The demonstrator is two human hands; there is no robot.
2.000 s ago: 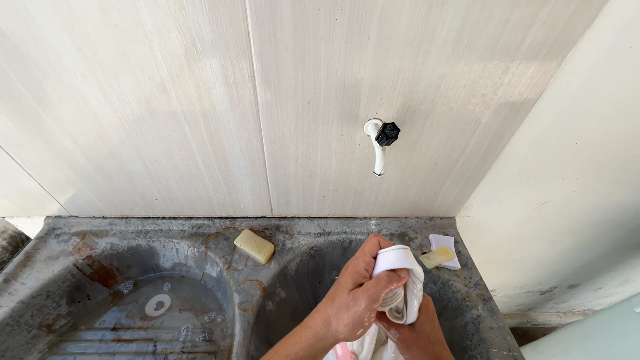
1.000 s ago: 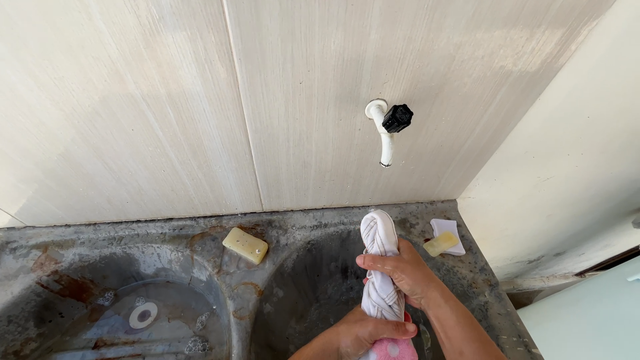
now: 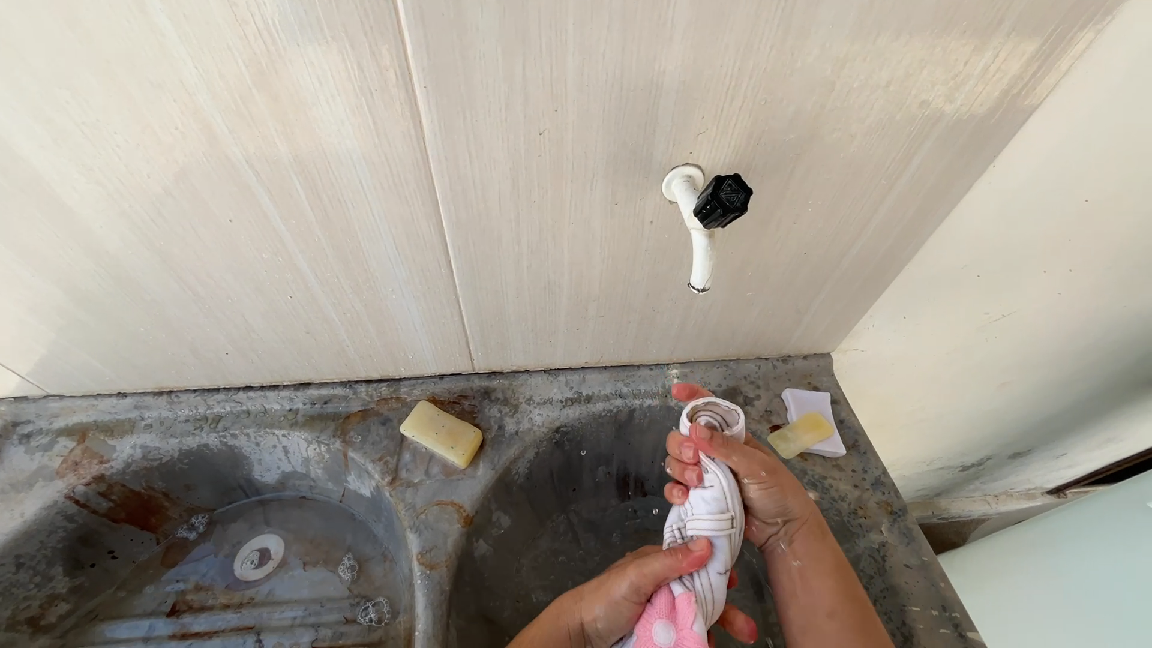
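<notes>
Over the right basin [image 3: 558, 486] of a stone sink, both hands grip a bunched, twisted white cloth [image 3: 706, 513] with a pink flower patch [image 3: 668, 623] at its lower end. My right hand [image 3: 751, 481] is closed around the upper part, just under a rolled white band. Lower down, my left hand [image 3: 643, 585] wraps the cloth near the pink patch, its thumb across the front. The cloth's lower end runs out of view. A white tap [image 3: 700, 252] with a black knob [image 3: 723, 201] sticks out of the wall above the hands.
A pale yellow soap bar [image 3: 441, 434] lies on the ledge between the basins. A smaller yellow soap piece [image 3: 801, 436] rests partly on a folded white cloth [image 3: 830, 416] at right. The left basin [image 3: 360, 504] holds shallow water and a white ring [image 3: 258, 557]. A tiled wall [image 3: 558, 180] stands behind.
Two seconds ago the cloth was bunched higher between the hands; now it hangs lengthwise, one hand above the other. Since one second ago, its top has turned to show an open rolled band.
</notes>
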